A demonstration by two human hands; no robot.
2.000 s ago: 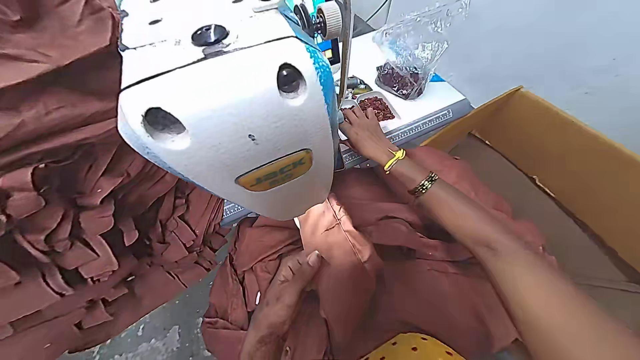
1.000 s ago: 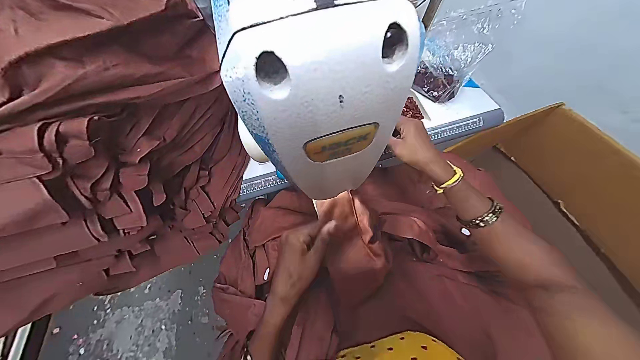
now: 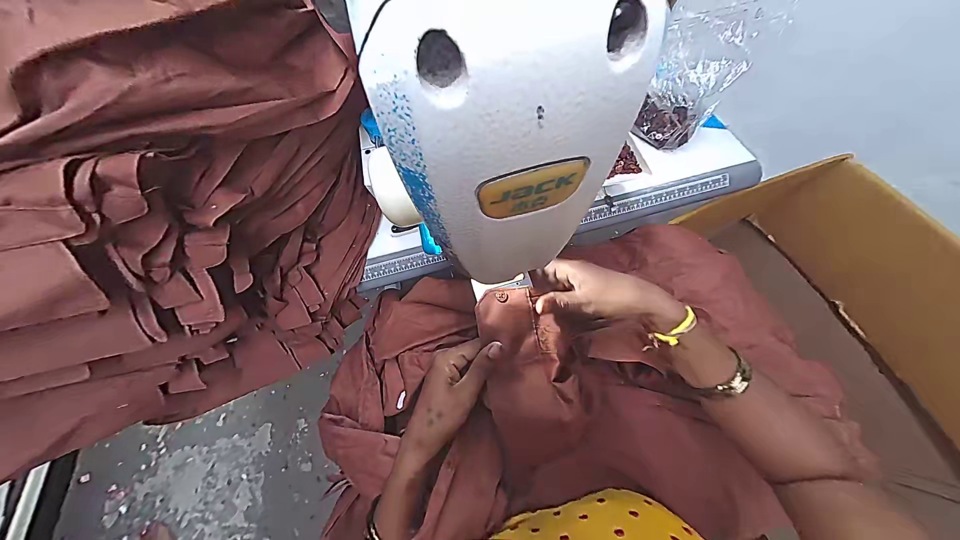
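A rust-brown garment (image 3: 540,405) lies across my lap, and one cuff or tab edge with a button (image 3: 502,296) on it sits just under the head of a white Jack sewing machine (image 3: 510,135). My left hand (image 3: 457,382) pinches the cloth between thumb and finger below the button. At the right edge of that piece, my right hand (image 3: 600,292) holds the cloth close to the machine's head, its fingertips partly hidden. The needle area is hidden behind the head.
A large stack of rust-brown cloth pieces (image 3: 172,225) hangs at the left. Behind the machine, a clear plastic bag (image 3: 675,105) of dark buttons and a tray of small buttons (image 3: 625,162) stand on the white table (image 3: 712,161). A cardboard box (image 3: 847,217) is at the right.
My right hand has moved from the button tray down to the cloth beside the machine's head. A button now shows on the cloth. The view has shifted.
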